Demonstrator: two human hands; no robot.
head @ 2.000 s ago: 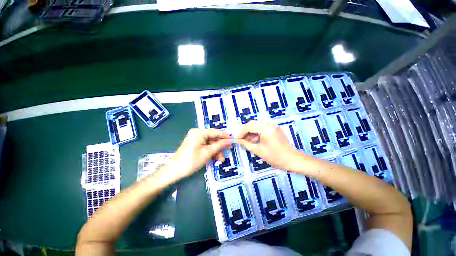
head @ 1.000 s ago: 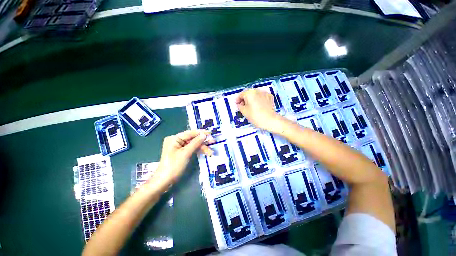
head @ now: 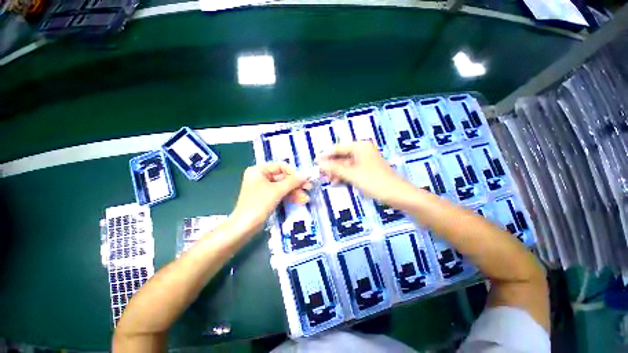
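Note:
My left hand [head: 270,189] is over the left part of the blister tray [head: 295,324], pinching a small whitish adhesive piece [head: 314,172] between thumb and finger. My right hand [head: 358,169] is beside it, its thumb and fingertips at the same piece; the fingertips are blurred, so I cannot tell whether it grips anything. The tray holds rows of blue-edged units [head: 361,276] with white centres and black blocks. My hands and forearms hide several units in part.
Two loose blue-edged units [head: 153,180] lie left of the tray. A long dark label sheet [head: 129,255] and a smaller sheet [head: 196,229] lie nearer. Stacked blister trays [head: 551,172] stand at right. Black trays [head: 86,17] and white paper [head: 555,10] are at the far side.
My right hand has come back from the top-row units to meet my left hand. My left hand has moved slightly up and right. The view has shifted slightly.

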